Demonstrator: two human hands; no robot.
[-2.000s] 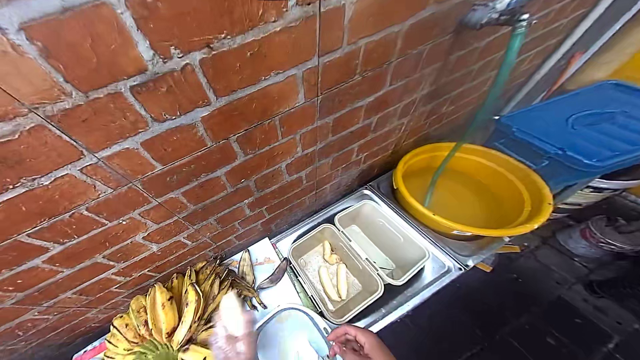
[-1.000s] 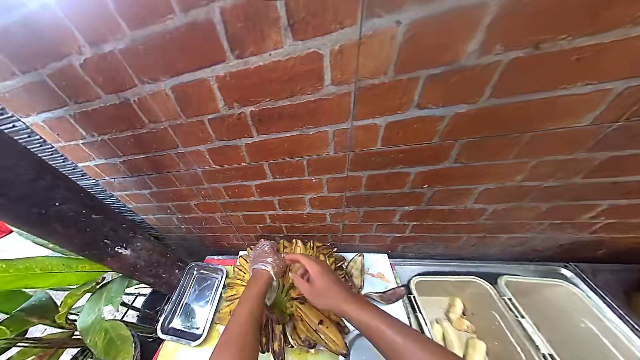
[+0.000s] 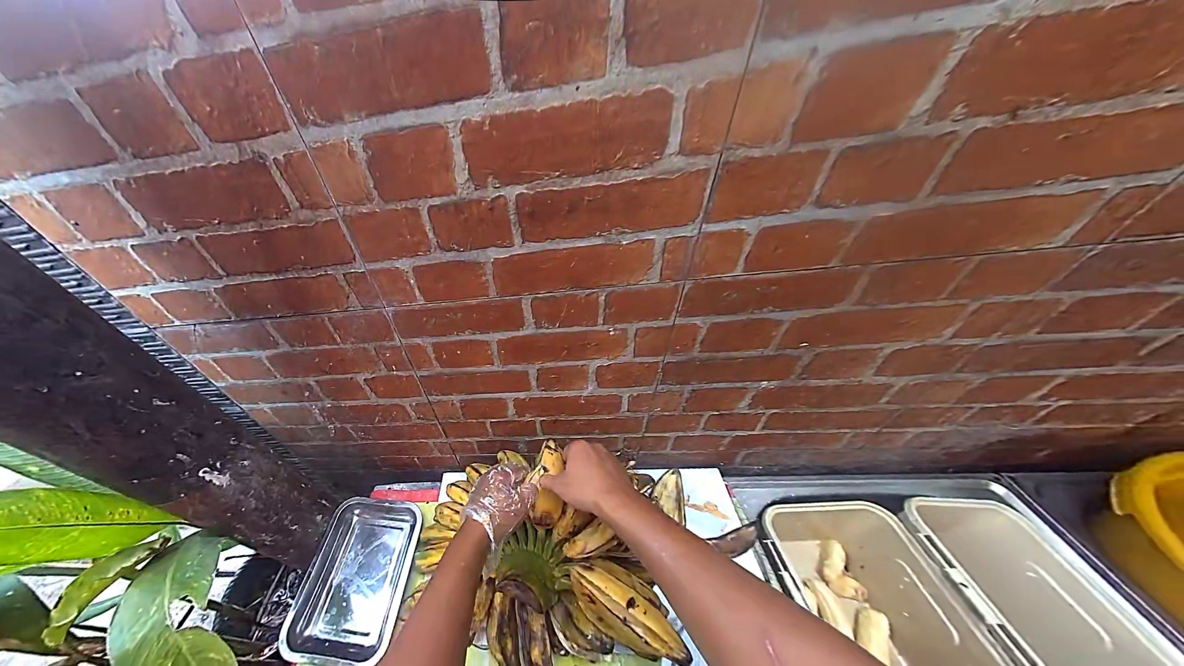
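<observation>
My left hand (image 3: 502,499), in a clear plastic glove, is at the back of a large bunch of ripe plantains or bananas (image 3: 629,610) with dark-spotted yellow skins. My bare right hand (image 3: 585,476) is beside it, and both hands grip one yellow fruit (image 3: 549,462) near its upper end. The bunch's green stem (image 3: 529,564) lies at the centre, below my hands. Right of the bunch, peeled fruit pieces (image 3: 832,587) lie in a beige rectangular container (image 3: 869,523). A dark peel or blade-like piece (image 3: 733,541) lies between them; which one I cannot tell.
A clear glass dish (image 3: 356,583) stands left of the bunch. A second beige container (image 3: 1008,555) and a yellow basin (image 3: 1152,504) are at the right. A brick wall (image 3: 583,203) rises behind. A dark beam (image 3: 139,407) and green leaves (image 3: 83,518) are at the left.
The view has swung left from the basin and containers to the bunch. Since one second ago, my hands have come together around a fruit at the back of the bunch.
</observation>
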